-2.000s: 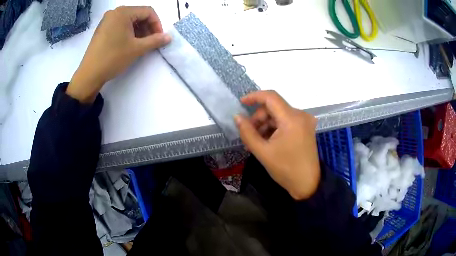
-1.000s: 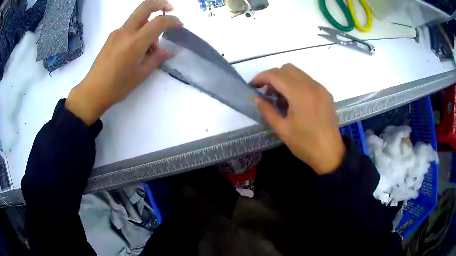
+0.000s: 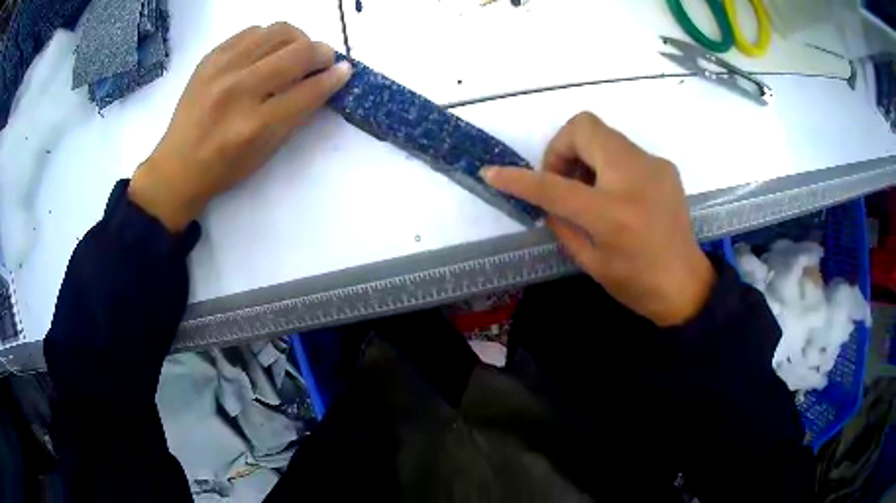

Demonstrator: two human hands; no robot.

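Note:
A narrow folded tweed strip (image 3: 427,128) lies slantwise above the white table, its navy speckled face up and a paler edge showing along its lower side. My left hand (image 3: 241,108) pinches its upper left end between thumb and fingers. My right hand (image 3: 619,211) is at its lower right end, with a fingertip on the navy face and other fingers at the edge near the ruler. Whether an interlining strip is inside the fold is hidden.
Scissors with green and yellow loops (image 3: 703,22) and silver snips (image 3: 715,69) lie at upper right. Tweed pieces (image 3: 120,49) lie at upper left. An edge ruler (image 3: 393,292) runs along the table front. Below are a blue basket (image 3: 853,344) with white scraps and grey cloth (image 3: 231,413).
The strip earlier showed its pale lining beside grey-blue cloth. It is now folded narrow with the navy face up. My right hand has moved right, and both hands still hold the strip.

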